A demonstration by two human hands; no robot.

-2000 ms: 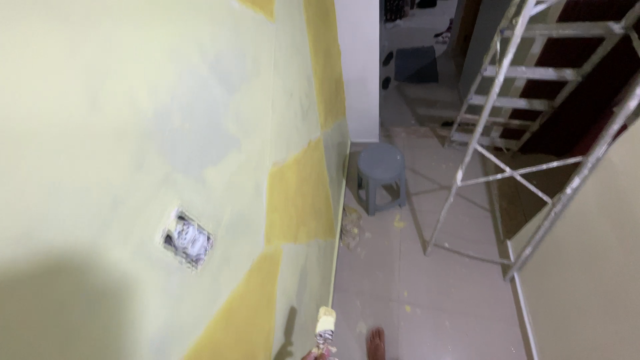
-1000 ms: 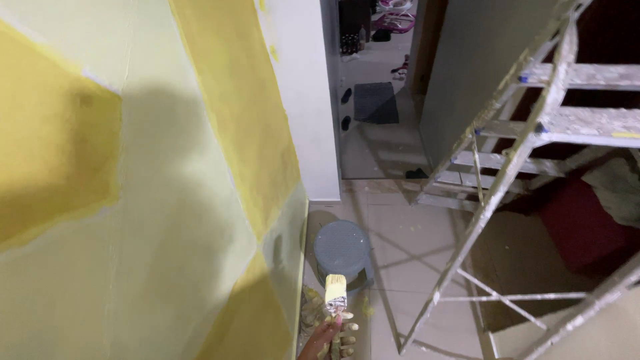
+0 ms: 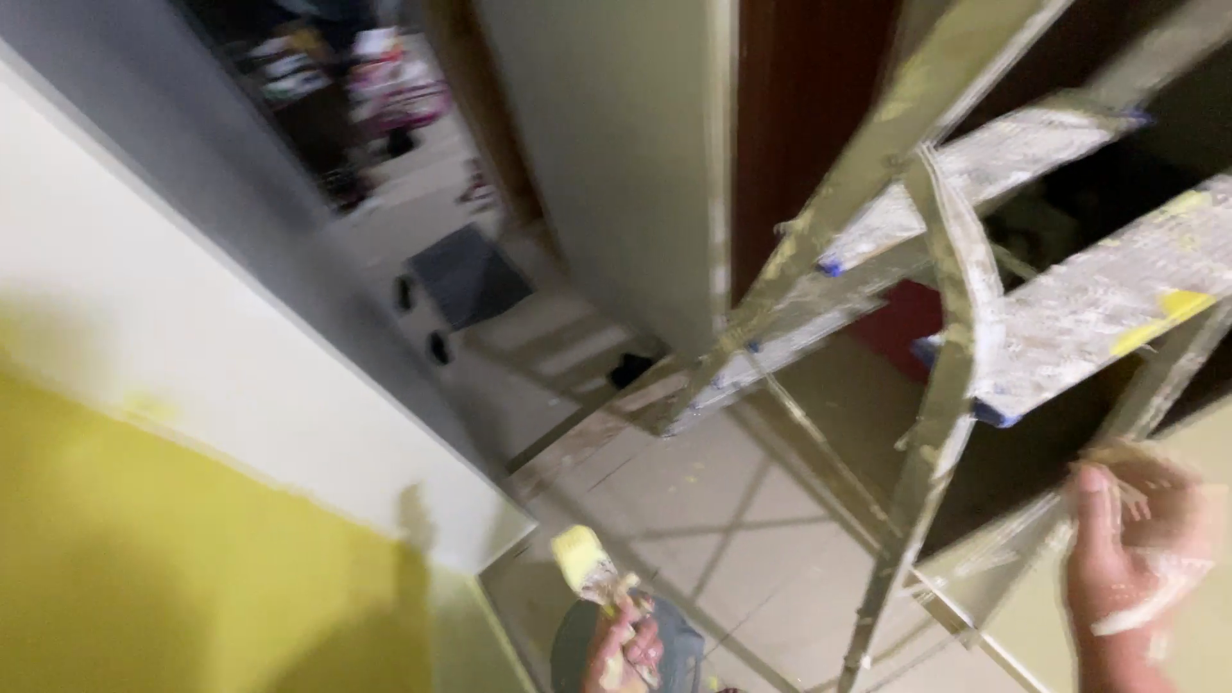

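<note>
At the bottom centre, my left hand (image 3: 626, 645) grips a paintbrush (image 3: 580, 561) by its handle. Pale yellow paint covers the bristles, which point up and left, and paint is smeared on the fingers. A grey plastic stool (image 3: 679, 640) sits on the floor just beyond and below that hand, partly hidden by it. At the right edge is my right hand (image 3: 1141, 549), raised and blurred, fingers loosely curled, with white paint on the wrist and nothing visible in it. It is close to the lower rail of a paint-splattered metal stepladder (image 3: 1097, 289); contact cannot be told.
A wall with yellow paint (image 3: 192, 539) and a white section (image 3: 241, 385) fills the left. The ladder's legs stand on the tiled floor (image 3: 712, 510). Beyond a doorway lie a dark mat (image 3: 469, 276), footwear (image 3: 438, 346) and blurred clutter. Something red (image 3: 900, 327) shows behind the ladder.
The view has swung right and tilted, bringing the ladder nearer. My right hand has come into view at the right. The brush stays in my left hand, above the stool.
</note>
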